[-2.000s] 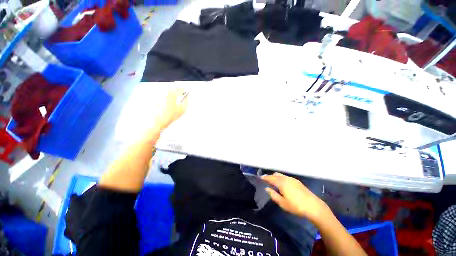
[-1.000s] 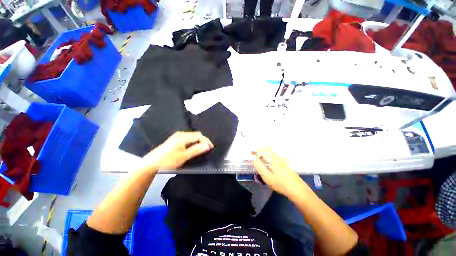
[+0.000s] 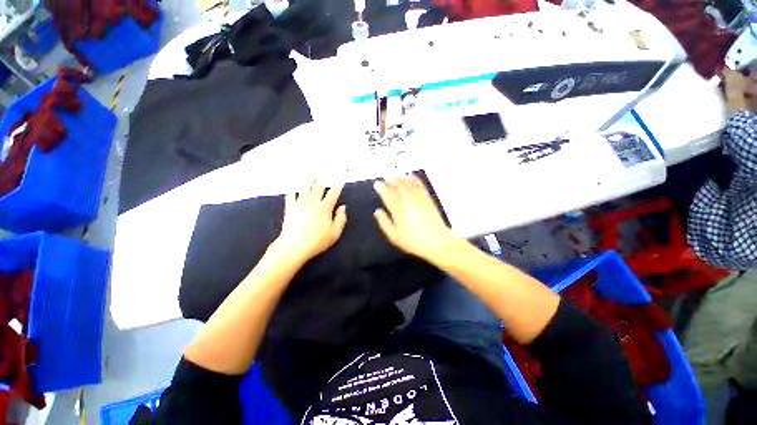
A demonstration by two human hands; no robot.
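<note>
A black garment panel (image 3: 236, 249) lies on the white table at its front edge and hangs down towards my lap. My left hand (image 3: 312, 222) lies flat on the panel, fingers apart, near its far edge. My right hand (image 3: 412, 217) lies flat on the panel's right part, fingers a little spread. The panel's far edge lies just in front of the presser foot and needle (image 3: 384, 137) of the white sewing machine (image 3: 465, 83). Where the panel meets the black shirt is hard to tell.
A dark stack of cut panels (image 3: 207, 124) lies at the table's far left, with black bundles (image 3: 236, 41) behind. A black rectangle (image 3: 485, 128) and thin dark tools (image 3: 538, 149) lie right of the needle. Blue bins (image 3: 70, 311) stand left and lower right. A person's checked sleeve (image 3: 718, 191) shows at right.
The black panel has moved from the table's left front to just before the needle and is spread out. Both hands now lie on it. The view has shifted, bringing the machine nearer the middle.
</note>
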